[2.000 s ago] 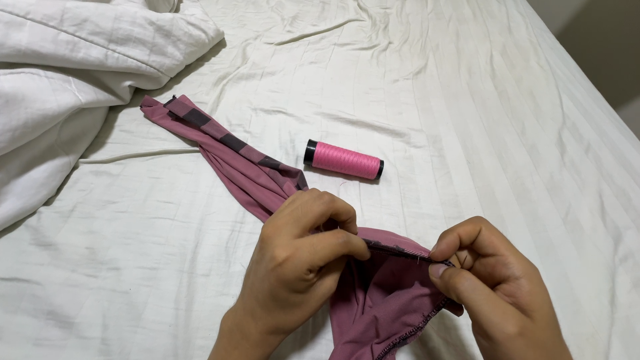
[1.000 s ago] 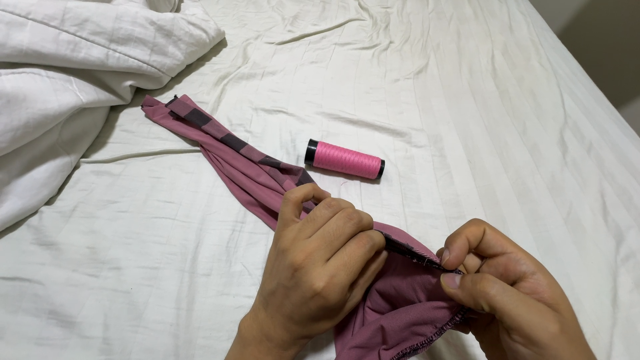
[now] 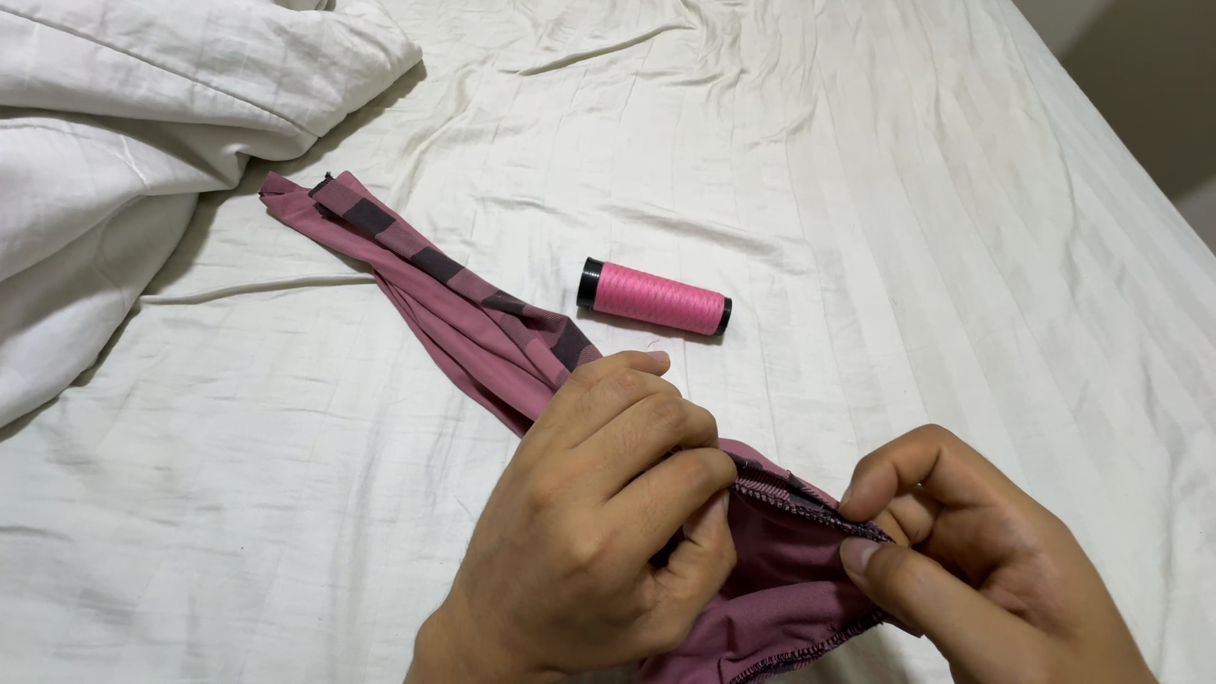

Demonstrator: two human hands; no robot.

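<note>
A mauve garment (image 3: pixel 456 351) with a dark checkered band runs from the upper left down under my hands. My left hand (image 3: pixel 608 513) grips its bunched fabric, with the seam edge coming out between thumb and index finger. The dark overlocked seam (image 3: pixel 793 503) is stretched between my two hands. My right hand (image 3: pixel 959 560) pinches that seam between thumb and index finger. A spool of pink thread (image 3: pixel 660 296) with black ends lies on its side just beyond my left hand, touching neither hand. Whether either hand holds a needle cannot be seen.
A white striped bed sheet (image 3: pixel 902 285), wrinkled in places, lies under everything. A thick white quilt (image 3: pixel 190 104) is heaped at the upper left. The bed's edge slants down the right side, with a shadowed surface beyond it. A short pink thread bit (image 3: pixel 654 343) lies near the spool.
My left hand has turned, and its fingers have curled further over the fabric. The seam between the hands now shows its stitched edge more. My right hand keeps its pinch, and the spool has not moved.
</note>
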